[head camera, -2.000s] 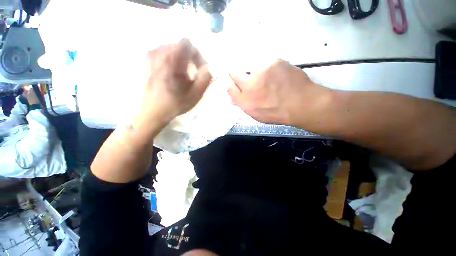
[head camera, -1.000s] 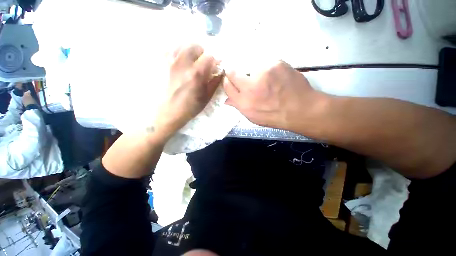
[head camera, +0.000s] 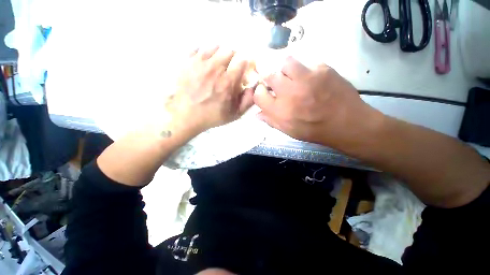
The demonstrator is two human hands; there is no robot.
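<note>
A white, glare-washed lace fabric piece [head camera: 223, 143] lies under my hands and bunches over the table's front edge. My left hand [head camera: 212, 88] is palm down with its thumb and fingertips pinching the fabric. My right hand [head camera: 303, 96] pinches the same fabric close beside the left fingertips, which nearly touch. The exact fabric edge between the fingers is blown out by light. The dark and grey knob of the machine [head camera: 279, 35] is just above my hands.
Black scissors [head camera: 400, 24] and pink thread snips [head camera: 442, 45] lie at the upper right. A dark flat object [head camera: 477, 117] is at the right edge. A measuring strip [head camera: 301, 153] runs along the front edge. White fabric heaps [head camera: 389, 220] lie below the table. A white sleeve [head camera: 13, 153] shows at the left.
The view has shifted, so the scissors, snips and knob sit lower. My left hand has turned flatter, with its fingers close to the right hand's. Both hands remain at the fabric.
</note>
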